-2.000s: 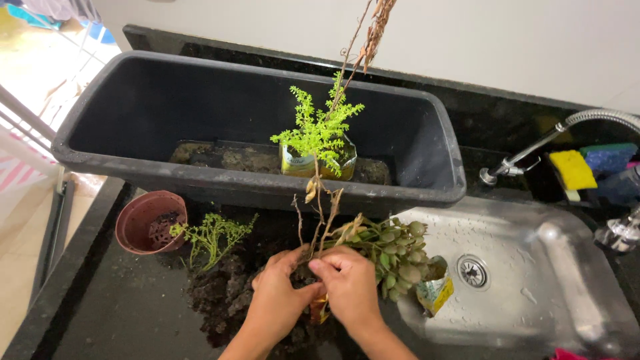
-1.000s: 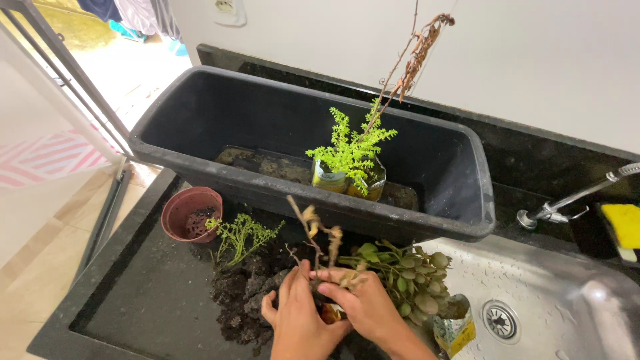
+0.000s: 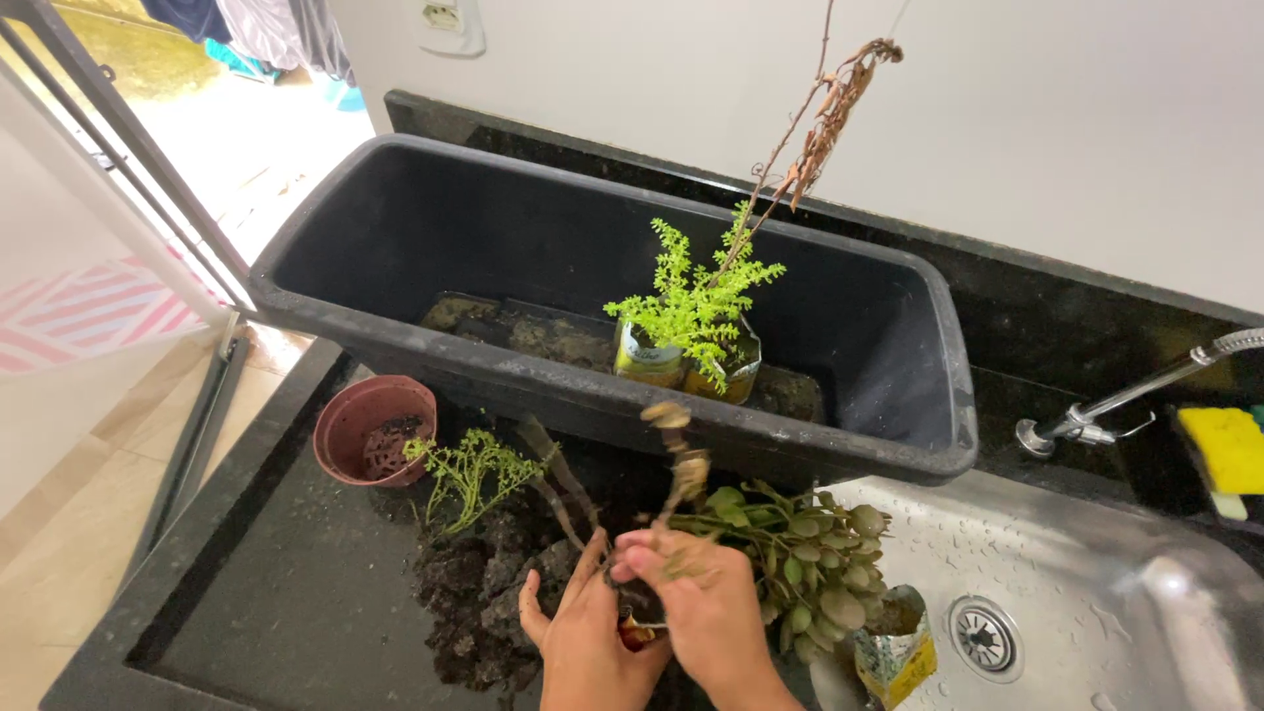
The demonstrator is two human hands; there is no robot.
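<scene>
My left hand (image 3: pixel 592 632) is closed around a small soil-filled packet, largely hidden by my fingers. My right hand (image 3: pixel 696 602) pinches a dry plant stem (image 3: pixel 686 474) above that packet, blurred by motion. Dark soil (image 3: pixel 484 612) lies heaped left of my hands, with a feathery green sprig (image 3: pixel 479 479) behind it. To the right spreads a bunch of leafy green stems (image 3: pixel 815 563), and beside it a cut packet (image 3: pixel 899 652) leans at the sink edge. Inside the long black planter (image 3: pixel 612 390) are two packets (image 3: pixel 647 360) with bright green plants (image 3: pixel 696 296) and a tall withered stem (image 3: pixel 829 128).
A brown plastic pot (image 3: pixel 375 430) with some soil stands at the left on the black stone counter (image 3: pixel 286 592). On the right are the steel sink (image 3: pixel 1066 553), a faucet (image 3: pixel 1096 420) and a yellow sponge (image 3: pixel 1224 449). A wall outlet (image 3: pixel 444 25) is above the planter.
The view has shifted left, showing more of the doorway side. My hands remain at the small packet, and the dry stems between them have moved.
</scene>
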